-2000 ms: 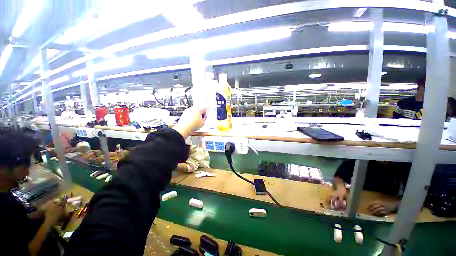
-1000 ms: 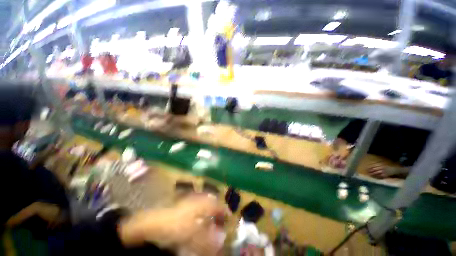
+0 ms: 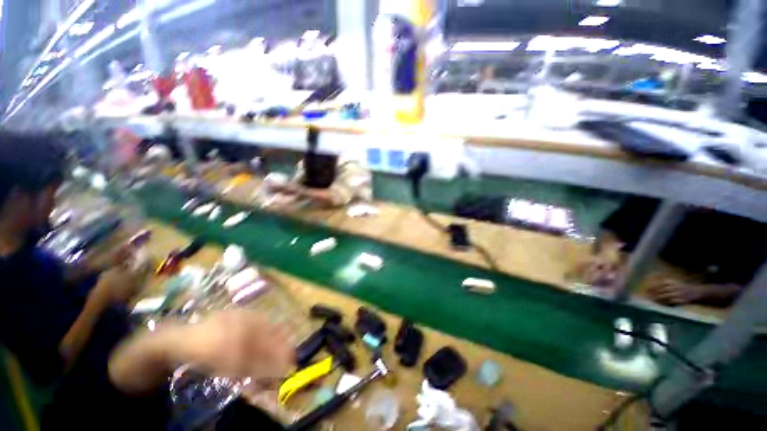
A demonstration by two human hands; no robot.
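My left hand point(image 3: 223, 345) is blurred, reaching in from the lower left over the bench; its fingers are smeared, and I cannot tell if it holds anything. A skin-coloured patch above a dark sleeve-like shape at the bottom edge may be my right hand point(image 3: 259, 394); it is too blurred to tell. To the right lie a yellow-handled tool point(image 3: 305, 380) and a dark-handled hammer point(image 3: 341, 397) with its metal head at the upper right. Several black cases point(image 3: 409, 342) lie behind them. A rounded black case point(image 3: 444, 367) lies above a crumpled white cloth point(image 3: 441, 411).
A green belt point(image 3: 420, 290) carrying white cases point(image 3: 478, 285) crosses behind the bench. A shelf above holds a yellow bottle point(image 3: 409, 67). A person point(image 3: 38, 278) sits at the left; another person's hands point(image 3: 601, 268) are across the belt. A small round dish point(image 3: 383, 410) is near the hammer.
My left hand has come down from beside the yellow bottle to over the bench and is now further left. The view has tilted down, showing the yellow tool, hammer and cloth.
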